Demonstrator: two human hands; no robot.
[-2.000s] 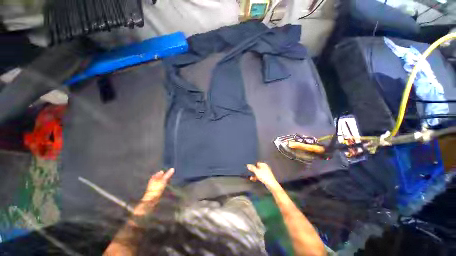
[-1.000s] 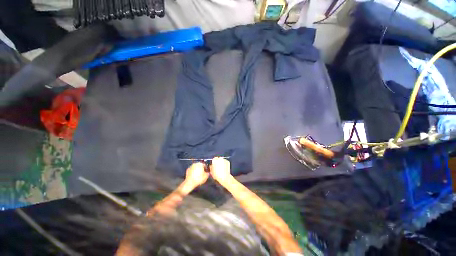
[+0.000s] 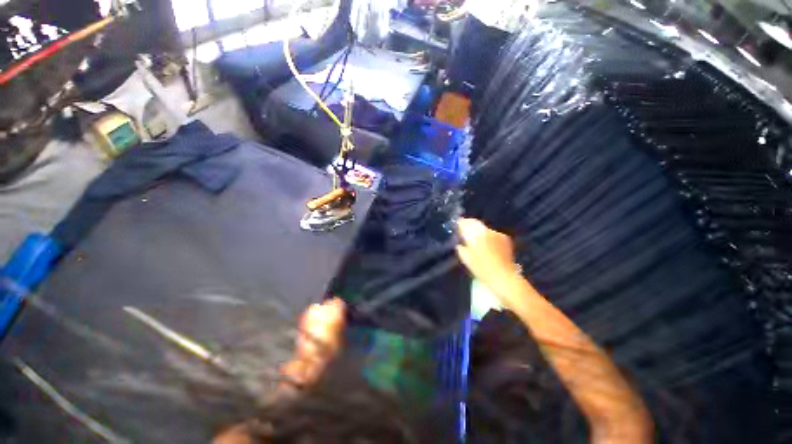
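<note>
My left hand [image 3: 323, 328] is blurred and closed at the table's right front edge. My right hand [image 3: 488, 251] is closed, farther right, beside the hanging garments. Dark cloth [image 3: 408, 290] spans between both hands, with a pale line along it; where it ends against the darker cloth behind is unclear. The steam iron [image 3: 328, 211] with its orange-brown handle lies near the table's right edge, next to the iron rest [image 3: 358, 176]. Bunched navy cloth [image 3: 187, 156] lies along the far edge of the grey pressing table [image 3: 208, 251].
A dense row of dark hanging garments [image 3: 599, 234], partly under clear plastic, fills the right. A blue crate [image 3: 434, 146] stands beyond the table's right side. The yellow hose [image 3: 304, 82] arches to the iron. A blue strip [image 3: 26, 269] is at the left.
The view has turned right. The trousers have left the table's middle; bunched cloth remains at the far edge. My hands, together over the trousers one second ago, are now apart, off the table's right side.
</note>
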